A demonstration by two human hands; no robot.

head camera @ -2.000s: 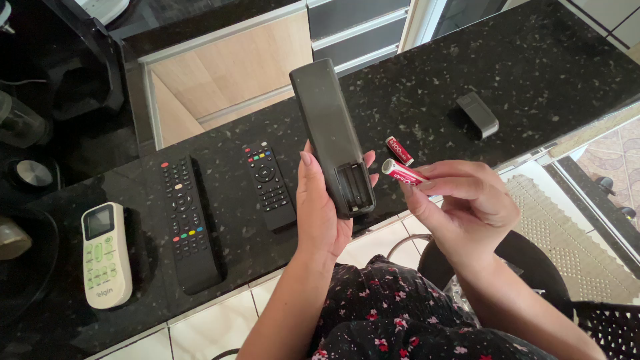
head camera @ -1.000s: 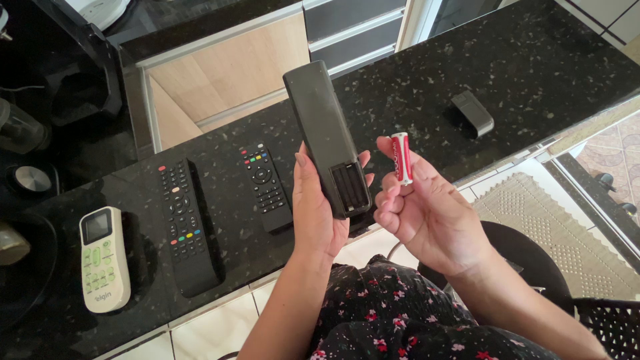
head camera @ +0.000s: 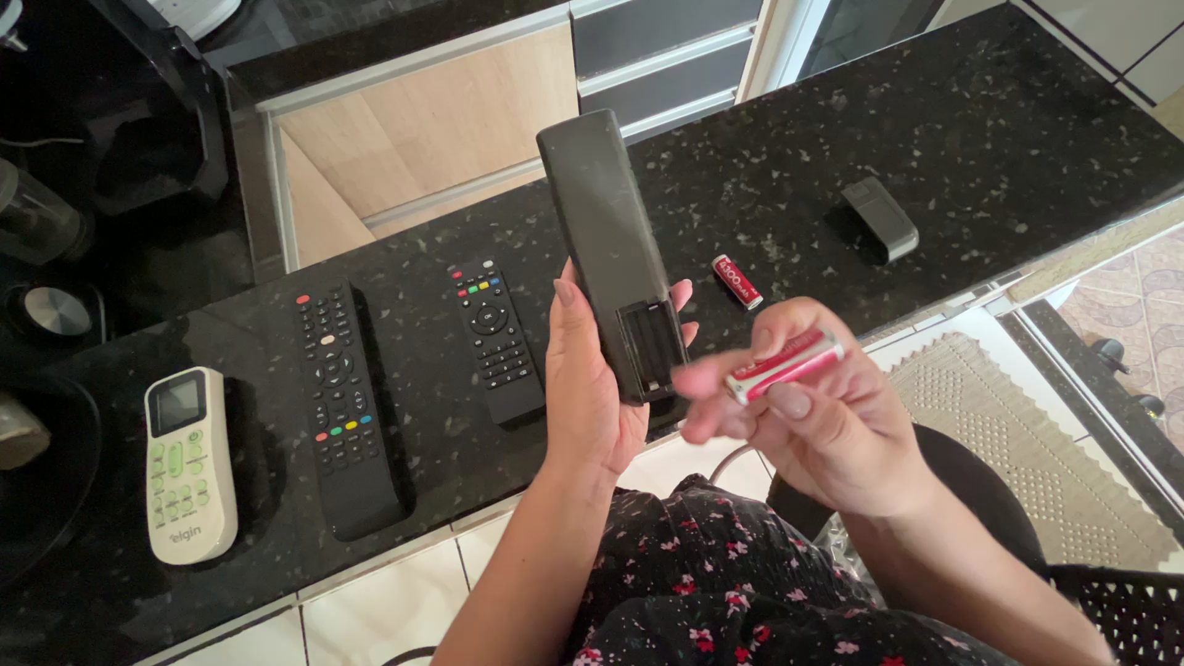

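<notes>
My left hand [head camera: 592, 388] holds a black remote control [head camera: 606, 222] back side up, its lower end towards me. The battery compartment [head camera: 652, 347] at that end is uncovered, and no battery shows in it. Just right of it, my right hand [head camera: 814, 407] grips a red and white cylindrical battery [head camera: 784, 363] between thumb and fingers, tilted; the fingers nearest the remote are blurred. A second red and white battery [head camera: 737, 282] lies on the dark stone counter beyond my right hand. Farther right rests a small black plastic cover [head camera: 880, 220].
On the speckled counter [head camera: 971, 120] left of my hands lie a smaller black remote [head camera: 499, 342], a longer black remote [head camera: 351, 412] and a white Elgin remote [head camera: 190, 467] with a small display. A black appliance [head camera: 120, 111] stands at the upper left.
My right hand has turned the battery from nearly upright to a slant. The battery on the counter, hidden one second ago, shows again.
</notes>
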